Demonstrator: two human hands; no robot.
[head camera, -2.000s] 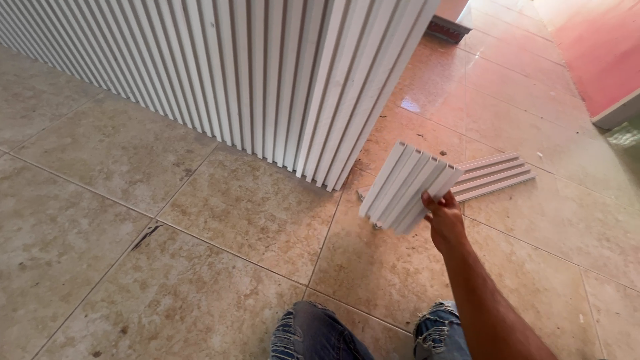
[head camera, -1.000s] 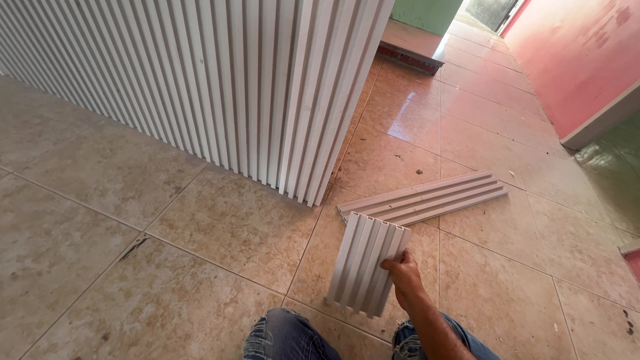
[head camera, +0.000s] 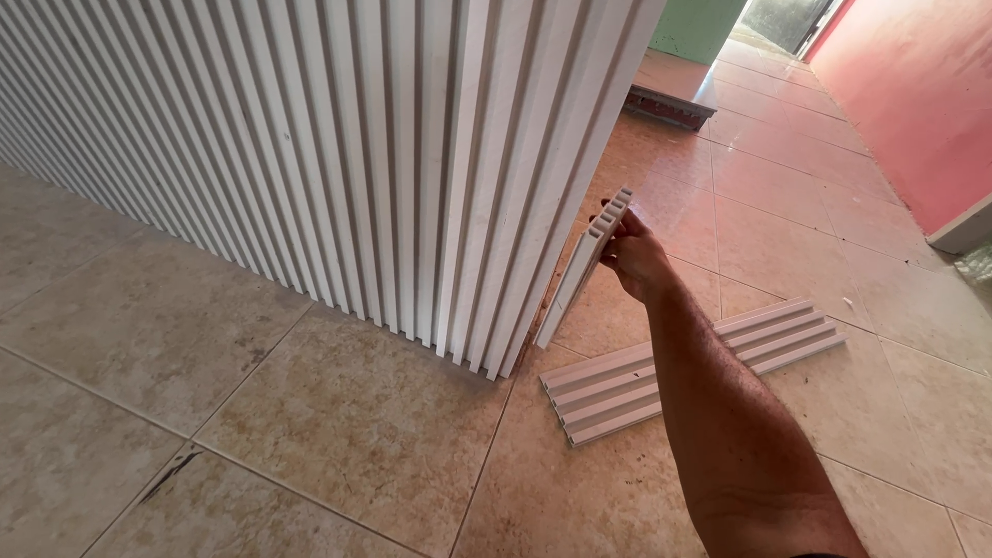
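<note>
My right hand (head camera: 634, 252) grips a short piece of fluted panel (head camera: 583, 267) by its upper part. The piece is tilted nearly edge-on, its hollow end facing up, just right of the corner of a structure clad in white fluted panelling (head camera: 372, 170). Whether the piece touches the cladding cannot be told. A longer fluted panel offcut (head camera: 604, 394) lies on the tiled floor below, and my forearm crosses in front of it. My left hand is out of view.
Floor tiles (head camera: 325, 418) spread around the cladding's foot. A low step or ledge (head camera: 670, 108) sits beside a green wall (head camera: 697, 27) behind the corner. A pink wall (head camera: 914, 101) runs along the right, with a doorway at the top right.
My right hand has moved the short piece up from near my knees toward the cladding corner and turned it nearly edge-on. The longer offcut stays on the floor.
</note>
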